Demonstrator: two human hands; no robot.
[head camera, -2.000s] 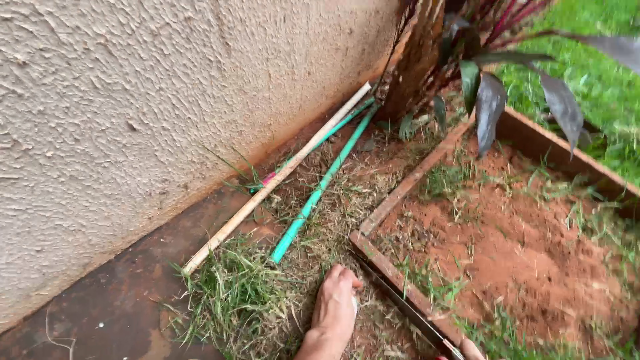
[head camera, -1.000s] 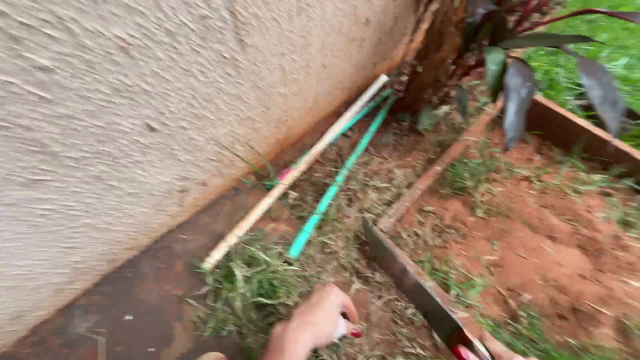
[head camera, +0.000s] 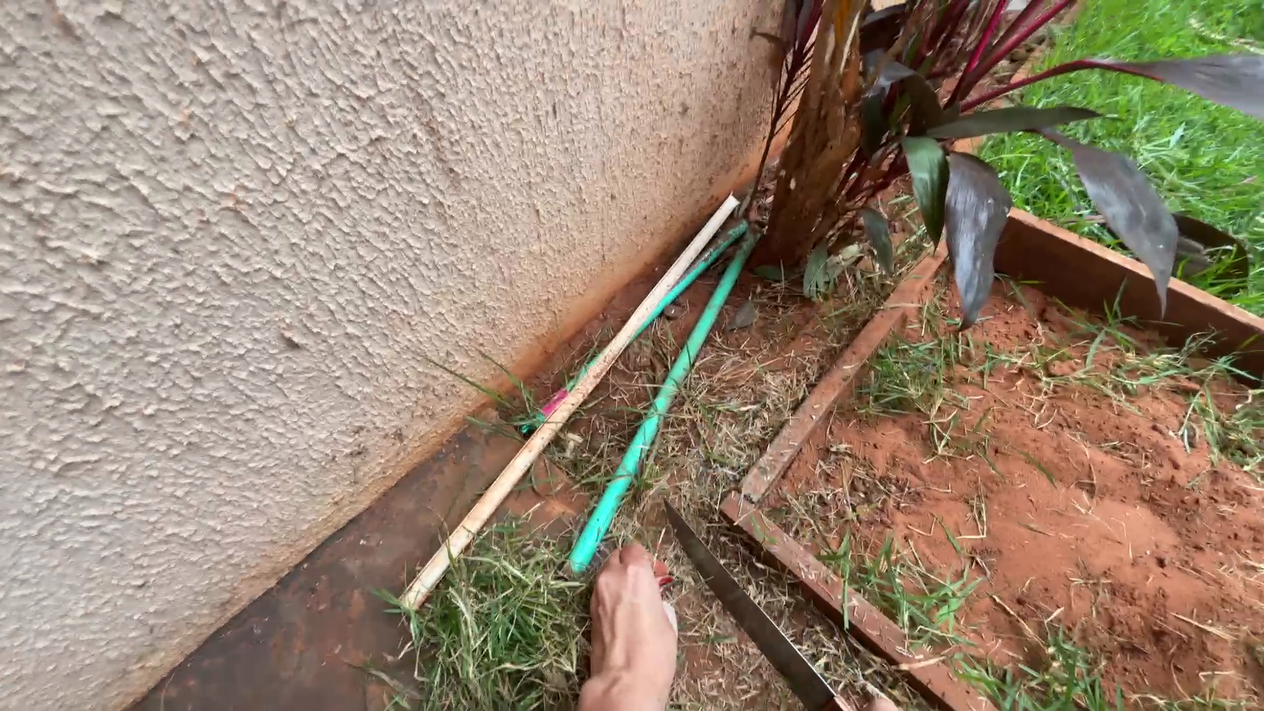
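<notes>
My left hand (head camera: 632, 624) is low in the middle, curled above dry cut grass, beside the lower end of a green pole (head camera: 647, 427). Something whitish shows at its palm side, too hidden to name. A long metal blade (head camera: 748, 614), like a machete's, slants from the bottom edge up toward the middle, its tip right of my left hand. Of my right hand (head camera: 877, 704) only a bit of finger appears at the bottom edge, by the blade's handle (head camera: 839, 703). A heap of green grass clippings (head camera: 504, 627) lies left of my left hand.
A rough plastered wall (head camera: 296, 257) fills the left. Along it lie a pale stick (head camera: 568, 405) and a thinner green stick (head camera: 691, 276). Boards (head camera: 849, 370) frame a red soil bed (head camera: 1066, 494) at right. A dark-leaved plant (head camera: 973, 232) and a trunk (head camera: 815, 148) stand behind; lawn (head camera: 1096, 148) lies beyond.
The blade has moved left, off the bed's board, with its tip now nearer my left hand. My left hand is turned more upright than a second ago.
</notes>
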